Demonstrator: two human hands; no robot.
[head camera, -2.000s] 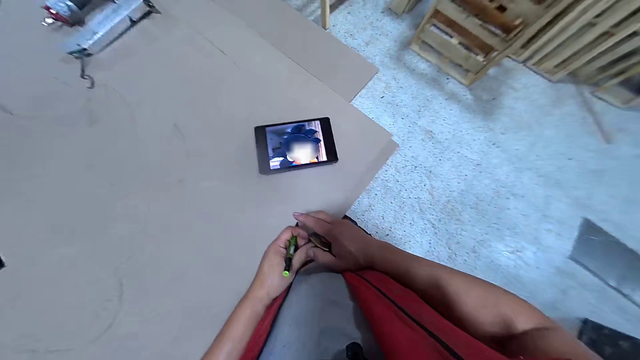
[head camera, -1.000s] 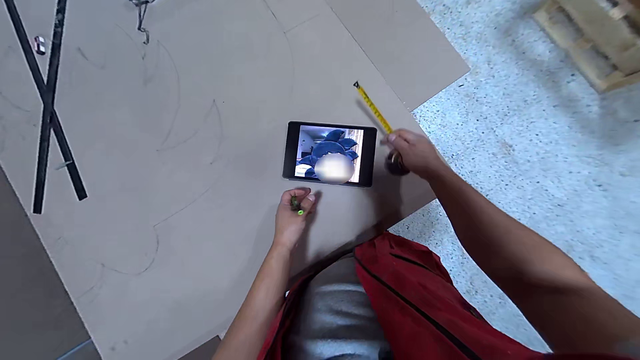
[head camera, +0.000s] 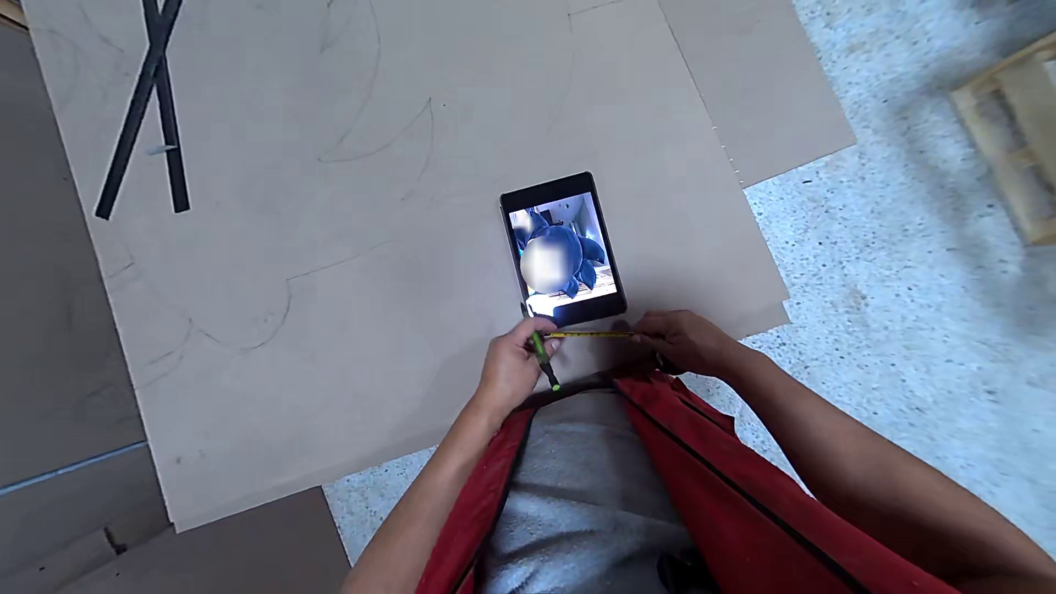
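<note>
My left hand grips a green and black marking pen and pinches the free end of a tape measure's yellow blade. At the other end, my right hand holds the tape measure, its case mostly hidden beneath the fingers. The short stretch of blade runs roughly level between both hands, close to the near edge of a tablet. That tablet lies face up, its lit screen showing a picture of a dark blue, spiky shape. Beneath everything is a large brown board with drawn curved pencil lines.
Two black strips lie crossed at the upper left of the board, with a small pale object on one. Another board adjoins at the upper right. Beyond is a speckled floor with a wooden pallet at the far right.
A second ago the tape blade pointed up and away beside the tablet, held by my right hand alone; now it spans between both hands below the tablet. The view has shifted.
</note>
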